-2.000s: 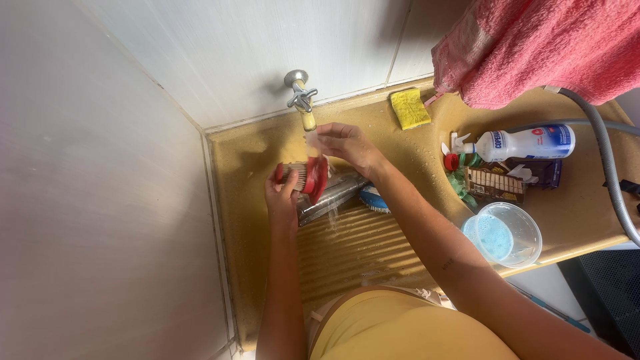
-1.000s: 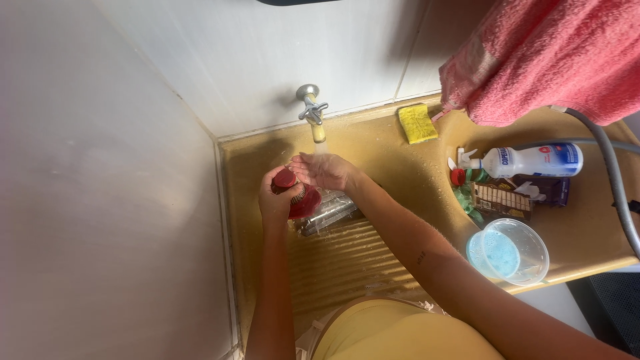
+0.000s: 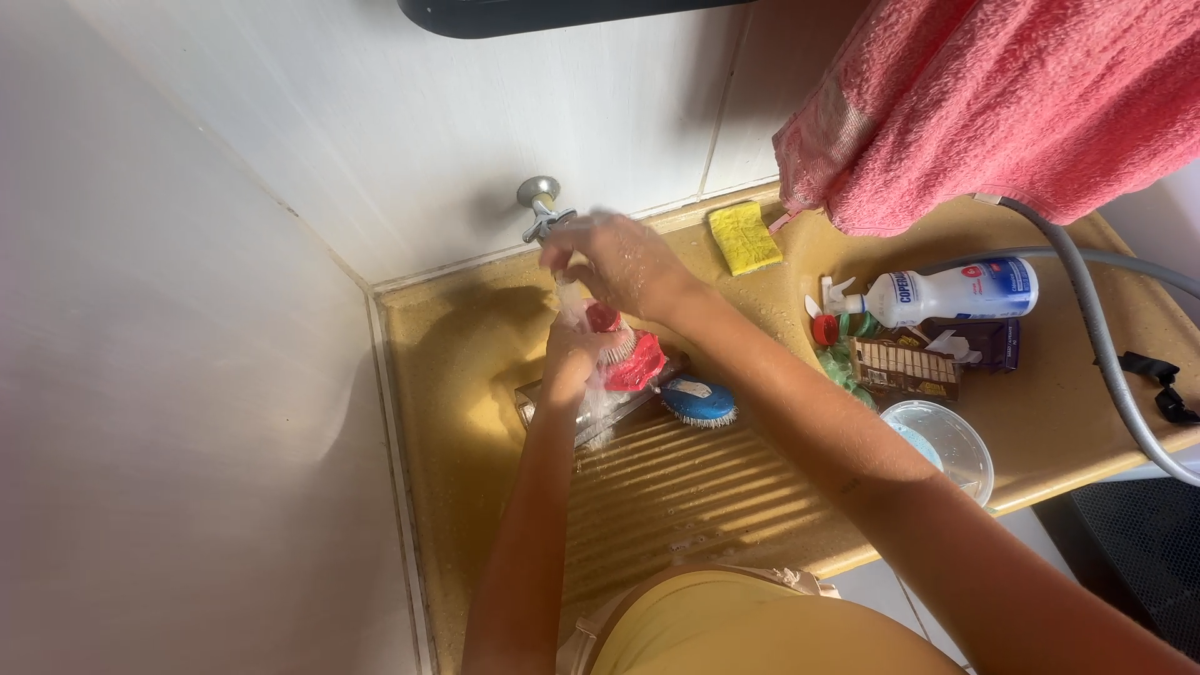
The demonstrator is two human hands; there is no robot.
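My left hand (image 3: 574, 354) holds a red scrub brush with pale bristles (image 3: 619, 347) under running water. Part of the red piece (image 3: 637, 366) hangs beside the bristles; whether it is one body with the brush I cannot tell. Blurred by motion, my right hand (image 3: 614, 262) is at the faucet (image 3: 546, 217), fingers bent around its handle area and partly hiding it. Below my left hand a clear plastic container (image 3: 600, 422) lies on the ribbed washboard of the tan laundry sink (image 3: 441, 525). A blue hairbrush (image 3: 699, 401) lies against the right of the container, bristles toward me.
A yellow sponge (image 3: 744, 238) rests on the back ledge. The right basin holds a white spray bottle (image 3: 966, 292), wrappers (image 3: 905, 367) and a clear tub (image 3: 970, 450) with blue contents. A pink towel (image 3: 984, 112) and a gray hose (image 3: 1078, 291) hang at the right.
My right hand has moved up from beside the brush to the faucet handle. My left hand still holds the red brush under the water. The blue hairbrush, hidden one second ago, shows again.
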